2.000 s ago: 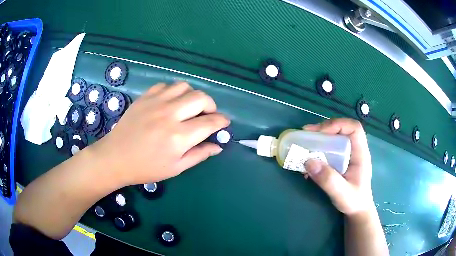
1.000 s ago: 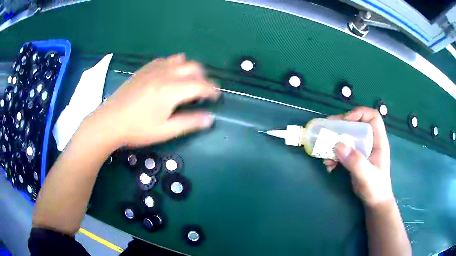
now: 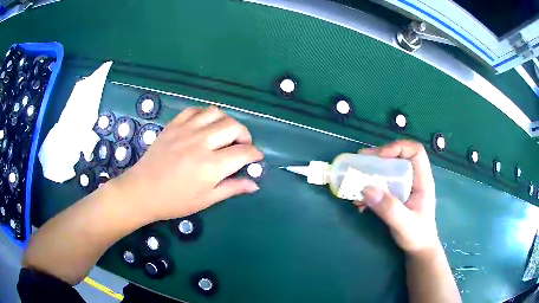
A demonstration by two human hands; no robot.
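Note:
My left hand (image 3: pixel 195 163) holds a small round black part with a white centre (image 3: pixel 255 170) between thumb and fingers, down at the green surface. My right hand (image 3: pixel 408 198) is shut on a translucent glue bottle (image 3: pixel 384 173) lying nearly level. Its white cap and thin needle (image 3: pixel 295 170) point left at the part, with a small gap between tip and part. More black parts (image 3: pixel 122 152) lie loose left of my left hand, some hidden behind it, and others (image 3: pixel 185 226) lie below my forearm.
A blue tray (image 3: pixel 44 118) heaped with black parts stands at the left. A crumpled white cloth (image 3: pixel 71 130) lies beside it. A green belt (image 3: pixel 224 47) runs along the far side with spaced discs (image 3: pixel 343 107). A metal rail and framed fixture (image 3: pixel 455 29) stand beyond.
My left hand has come down from above the surface near the belt edge and now holds a part. The bottle has shifted left and slightly down in view.

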